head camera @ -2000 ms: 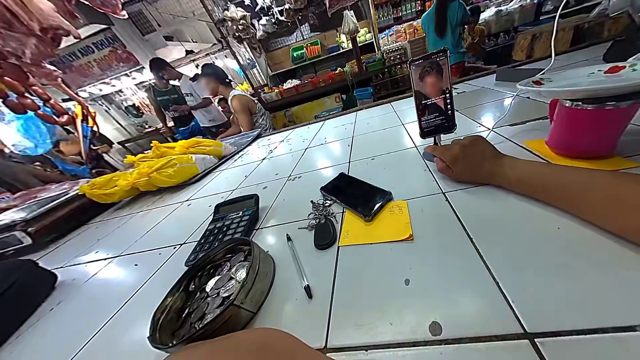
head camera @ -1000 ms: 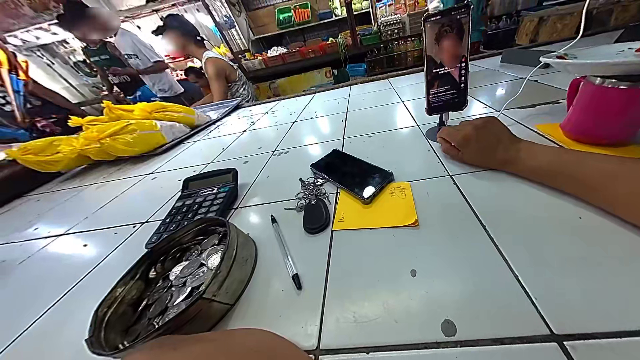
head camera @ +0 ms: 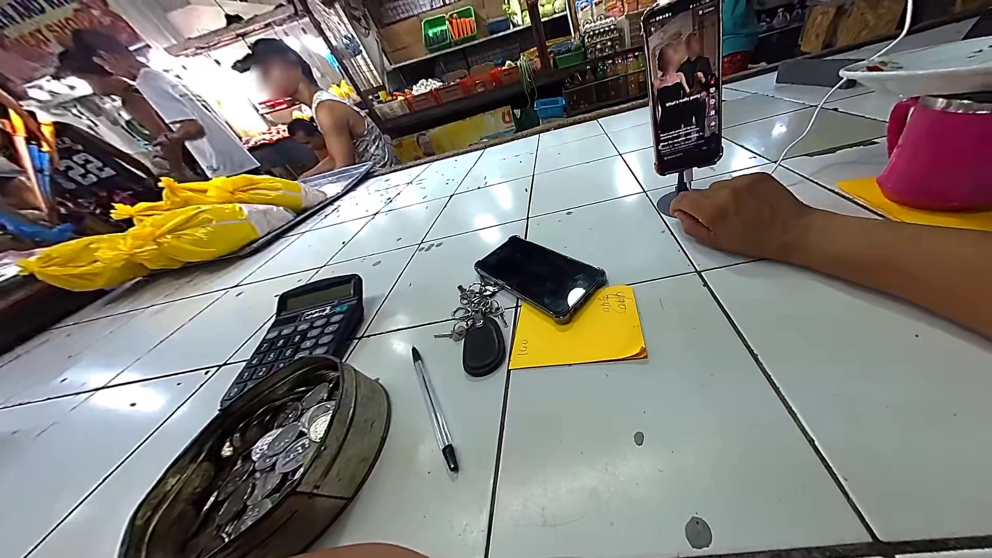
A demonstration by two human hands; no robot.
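Observation:
My right hand (head camera: 732,215), loosely curled, rests on the white tiled counter (head camera: 604,480) at the base of a phone stand (head camera: 676,200); whether it grips the base is unclear. A lit smartphone (head camera: 683,85) stands upright on that stand. Of my left arm only a sliver of skin (head camera: 364,552) shows at the bottom edge; the hand is hidden. Near it lie an oval tin (head camera: 364,434) of coins (head camera: 283,449), a black calculator (head camera: 302,329) and a ballpoint pen (head camera: 434,407). Keys with a black fob (head camera: 483,346) touch a dark phone (head camera: 540,277), which overlaps a yellow paper (head camera: 577,341).
Yellow plastic bundles (head camera: 155,240) lie on a tray at the left. A pink mug (head camera: 942,159) stands on yellow paper at the right, beside a white plate (head camera: 922,66) and a white cable (head camera: 821,108). Several people are beyond the counter, before shelves of produce.
The picture on the upright phone's screen has changed. My right hand stays beside the stand's base. The view has shifted, and less of my left arm shows at the bottom.

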